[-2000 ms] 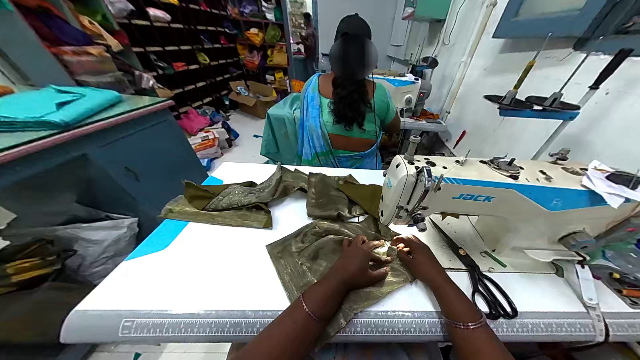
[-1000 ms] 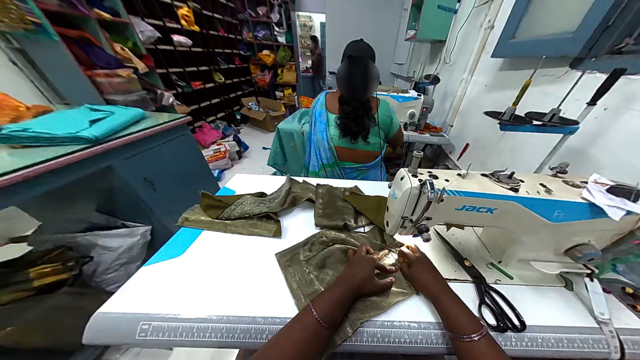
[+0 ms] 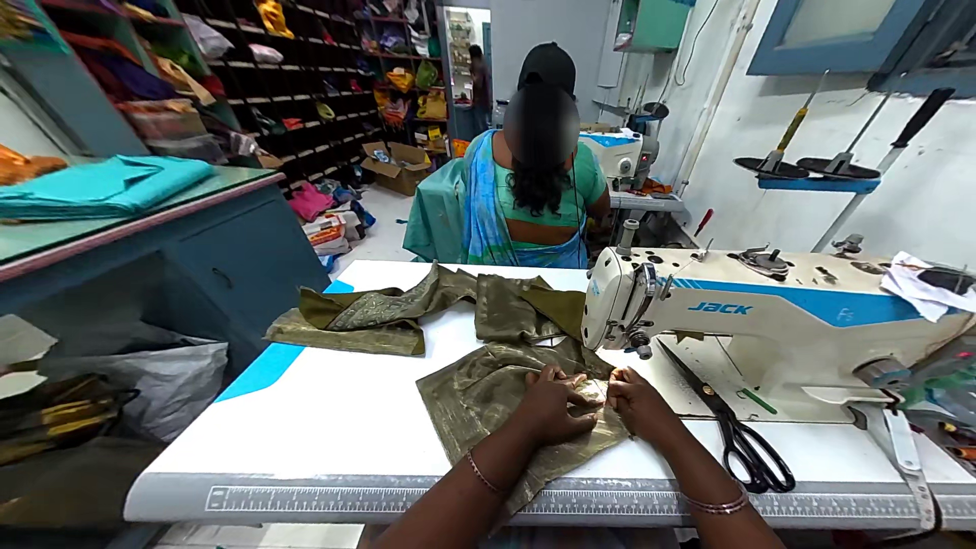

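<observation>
My left hand (image 3: 555, 406) pinches the olive-green shiny fabric (image 3: 480, 396) near its right edge, where a paler gold patch shows between the hands. Close beside it, the fingertips of my right hand (image 3: 634, 398) grip the edge of that same fabric. Both hands are just in front of and below the needle head of a white and blue Jack sewing machine (image 3: 762, 305). More olive fabric pieces (image 3: 381, 309) stretch across the table behind and to the left. Black-handled tailor's scissors (image 3: 736, 431) lie to the right of my right hand.
A ruler strip (image 3: 427, 499) runs along the front edge of the white sewing table (image 3: 305, 427). A measuring tape (image 3: 919, 480) hangs at the right. Ahead, a person (image 3: 526, 175) sits at another machine. A counter (image 3: 236, 191) with folded turquoise cloth (image 3: 107, 187) stands left.
My hands remain at the gold patch of the fabric, with only small finger movements. The view has shifted slightly.
</observation>
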